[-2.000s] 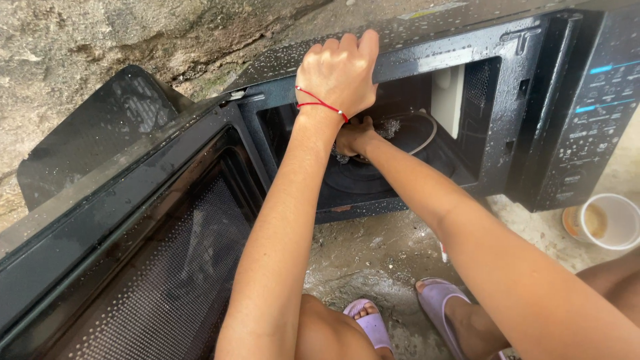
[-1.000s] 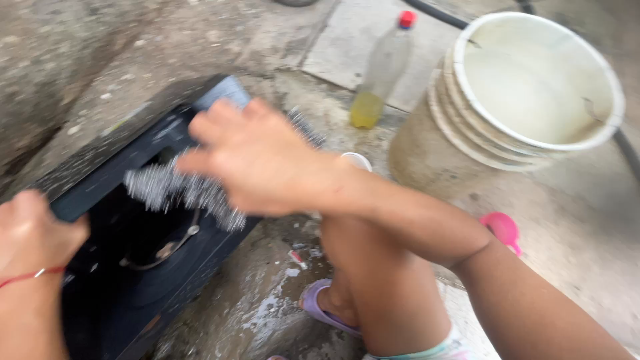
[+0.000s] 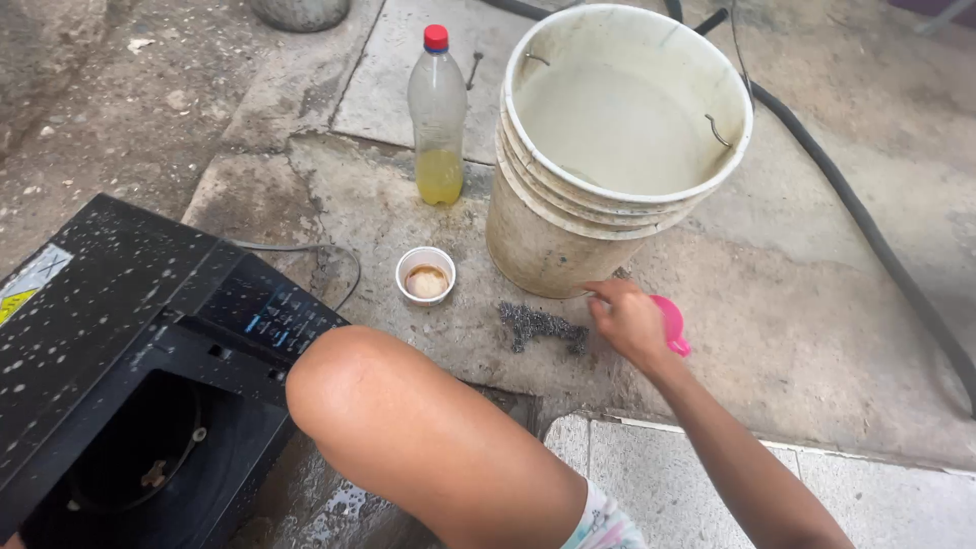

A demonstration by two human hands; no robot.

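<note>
My right hand [image 3: 627, 319] is low over the concrete, its fingers pointing left, between a clump of metal scouring mesh [image 3: 543, 328] and a pink plastic cup [image 3: 671, 324] that it partly covers; whether it touches the cup cannot be told. Of my left hand [image 3: 9, 541] only a sliver shows at the bottom left corner, by the microwave oven. The black microwave oven [image 3: 99, 290] is wet with droplets, and inside its open cavity lies a roller ring [image 3: 183, 461]. Behind my right hand stands a white plastic bucket [image 3: 568, 255] holding cloudy water.
A small white cup [image 3: 425, 299] with brown residue sits left of the mesh. Behind it stands a clear plastic bottle [image 3: 438, 114] with yellow liquid and a red cap. A thin cord [image 3: 354, 267] runs by the oven, a black hose [image 3: 862, 206] lies at right, and my knee [image 3: 343, 374] is in front.
The scouring mesh, at my right hand over the oven a second ago, now lies on the concrete. My right hand has moved right to the pink cup. The view has swung right.
</note>
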